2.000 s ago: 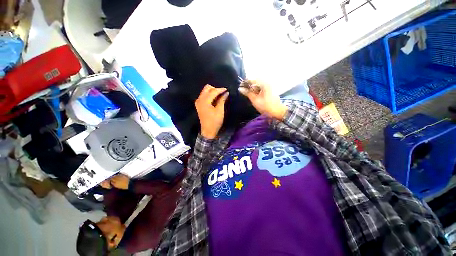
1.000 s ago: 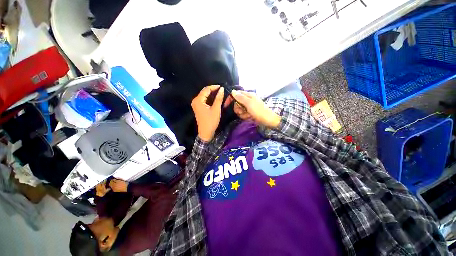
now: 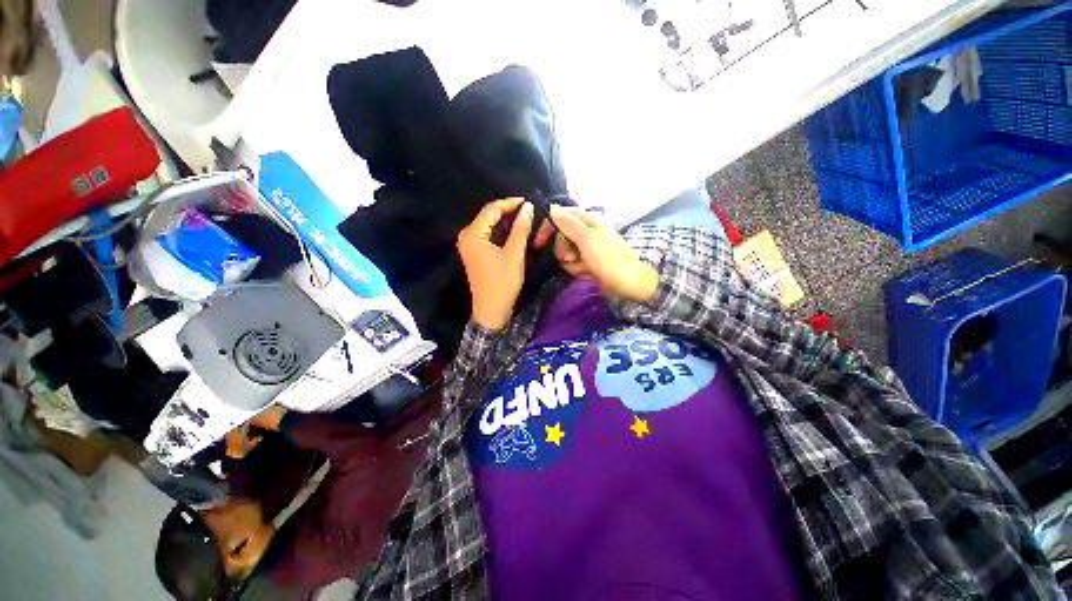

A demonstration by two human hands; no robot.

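A black garment point(image 3: 441, 153) lies over the near edge of the white table and down to my lap, with two rounded lobes beyond my hands. My left hand point(image 3: 496, 252) pinches a small ridge of the black cloth between thumb and fingertips. My right hand point(image 3: 597, 251) is close beside it, its fingertips on the same part of the cloth. Its curled fingers hide part of the grip. I cannot tell whether a small tool is in my right hand.
The white table point(image 3: 658, 129) runs to the upper right. Blue crates point(image 3: 864, 176) stand on the speckled floor at the right. At the left are a grey round-vented machine cover point(image 3: 261, 348), a red case point(image 3: 76, 176) and a person in maroon point(image 3: 353, 475).
Two seconds ago my hands were apart and my right hand held a thin metal tool. Since then my hands have come together on the cloth. The person in maroon has shifted slightly.
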